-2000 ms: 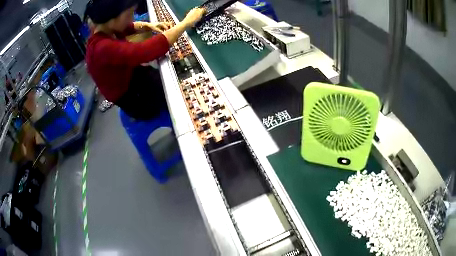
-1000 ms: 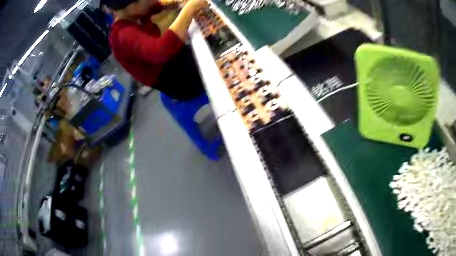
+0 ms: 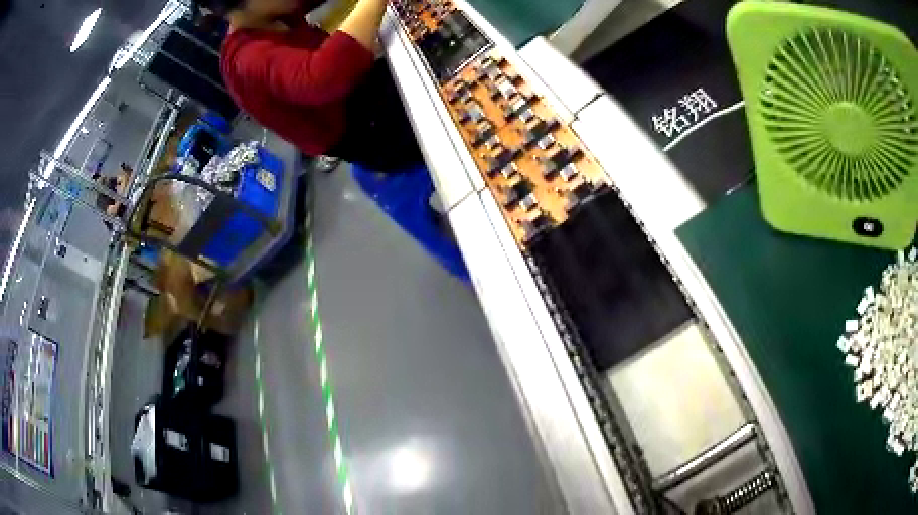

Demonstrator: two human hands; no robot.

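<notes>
Neither of my hands is in the picture. An orange-brown circuit board (image 3: 530, 151) with several dark and silver parts lies in the conveyor rail (image 3: 486, 267), which runs from the top centre to the bottom right. A flat black plate (image 3: 611, 277) lies in the track against the board's near end. A heap of small white connectors (image 3: 891, 347) lies on the dark green mat (image 3: 795, 342) at the right edge, cut off by the frame. A lime green fan (image 3: 830, 126) stands beyond the heap.
A person in a red top (image 3: 302, 80) sits on a blue stool (image 3: 413, 216) left of the line, top centre. A blue crate on a cart (image 3: 237, 216) and black boxes (image 3: 191, 443) stand on the grey floor at left. A black sheet with white characters (image 3: 664, 86) lies behind the rail.
The view has swung left and down, so the line, fan and white heap sit further right and the far dark heap has left the picture. The board remains against the black plate.
</notes>
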